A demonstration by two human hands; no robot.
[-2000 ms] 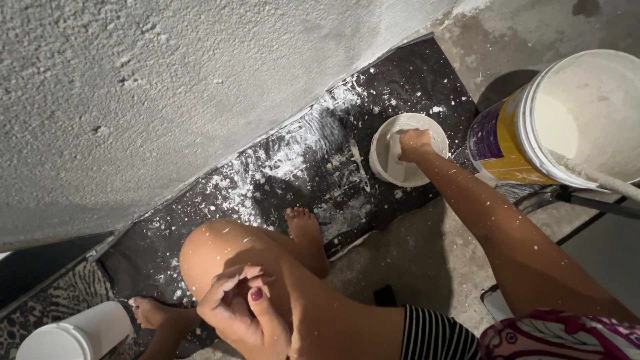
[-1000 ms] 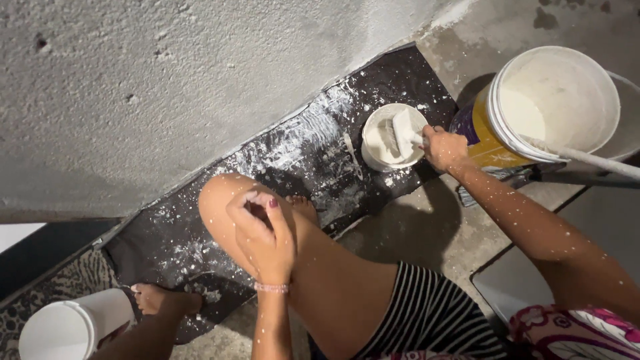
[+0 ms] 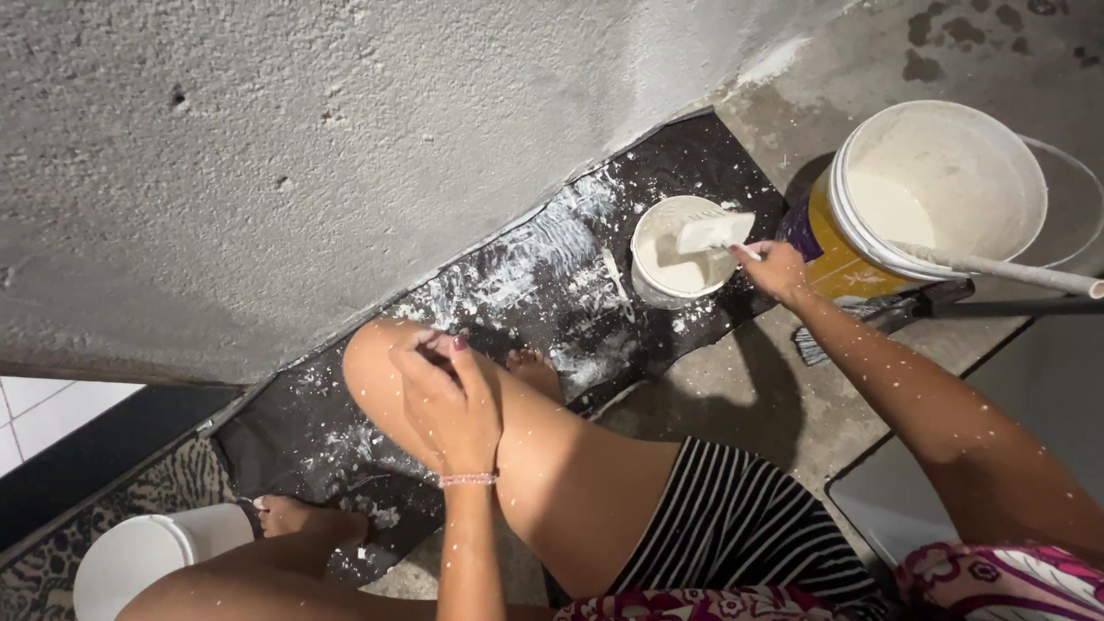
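Note:
My right hand (image 3: pixel 774 269) grips the handle of a paint brush (image 3: pixel 714 233) whose wide head is coated in white paint. The brush head is over the mouth of a small white tub (image 3: pixel 642 272) that holds white paint. My left hand (image 3: pixel 448 392), a beaded bracelet at its wrist, rests on my raised knee with its fingers loosely curled; nothing is seen in it. To the right of the tub stands a large bucket (image 3: pixel 841 233) with white paint inside and a pale stick (image 3: pixel 1018 272) leaning out over its rim.
A rough grey wall (image 3: pixel 345 155) rises along a paint-spattered dark sheet (image 3: pixel 302 423) on the floor. A white container (image 3: pixel 207 530) lies at lower left, near my foot. A brush with dark bristles (image 3: pixel 811 345) lies under a dark pole (image 3: pixel 1009 307) beside the large bucket.
My right hand was down in the small tub two seconds ago; it is now at the tub's right rim with the paint-coated brush raised. My left hand stays at my knee.

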